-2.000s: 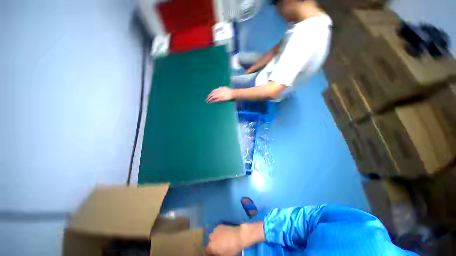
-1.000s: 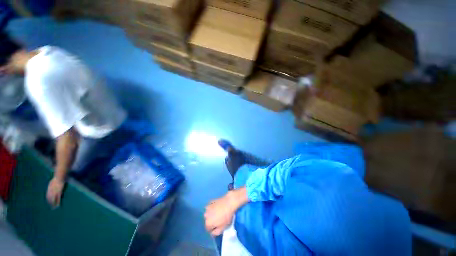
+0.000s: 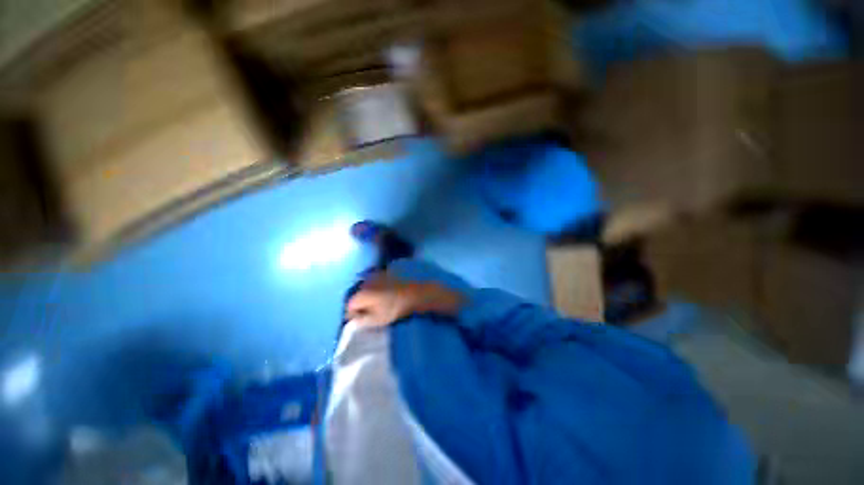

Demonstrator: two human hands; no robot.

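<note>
My right hand (image 3: 384, 302) is near the middle of the blurred view, at the end of a blue sleeve. Its fingers look curled at the top of a pale, light-coloured cloth (image 3: 368, 407) in front of my blue coat. Blur hides whether it grips the cloth. My left hand is not in view. No work item can be made out at my hand.
Brown cartons (image 3: 152, 123) are stacked at the upper left, with more cartons (image 3: 682, 123) at the upper right. A round blue thing, possibly a stool (image 3: 559, 189), stands on the blue floor. A blue bin (image 3: 275, 393) with pale contents is at lower left.
The view has swung right, away from the green bench and the other person, toward the cartons. My right hand now appears higher in the picture, near the pale cloth.
</note>
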